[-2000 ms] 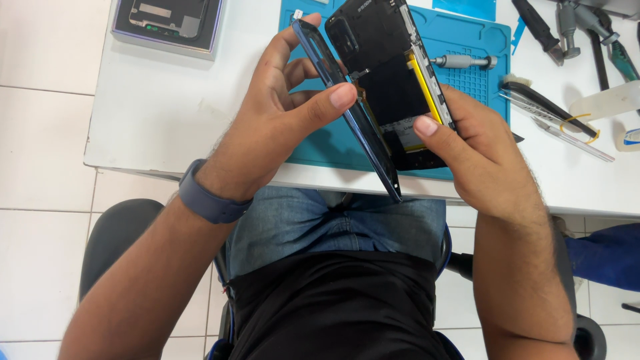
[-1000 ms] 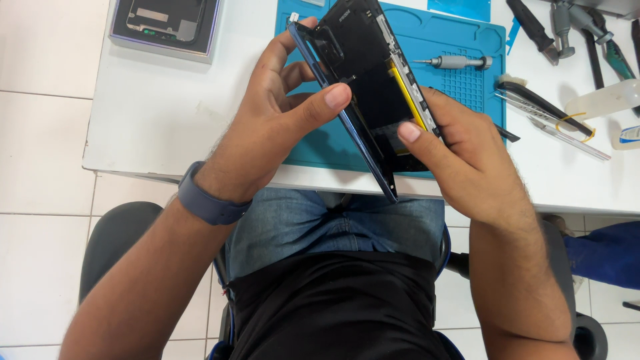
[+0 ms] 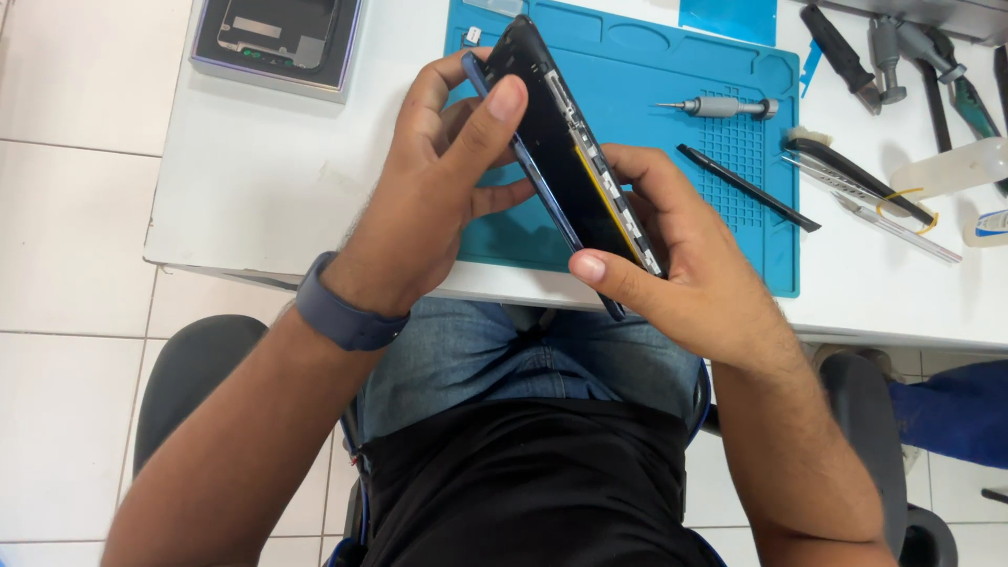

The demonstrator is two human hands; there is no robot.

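An opened smartphone body [image 3: 602,181], with a yellow strip and metal contacts along its side, is tilted above the table's front edge. My right hand [image 3: 677,244] grips its lower end, thumb in front and fingers behind. A blue phone back cover [image 3: 549,203] lies at a narrow angle against the body's left side. My left hand [image 3: 457,142] holds the cover and the upper end of the phone, its thumb over the dark inner face. Behind them a teal silicone repair mat [image 3: 598,55] carries a precision screwdriver [image 3: 720,107] and a black pry tool [image 3: 748,187].
A box with a phone part [image 3: 346,55] stands at the back left. Right of the mat lie a black-handled knife [image 3: 843,47], a brush [image 3: 858,177], tweezers [image 3: 902,228] and a clear bottle [image 3: 953,167]. Another person's blue-clothed leg [image 3: 953,413] shows at the right.
The phone body has tilted and closed toward the blue cover, so the gap between them is narrower. My left thumb now lies over the body. The black pry tool on the mat has come into fuller view.
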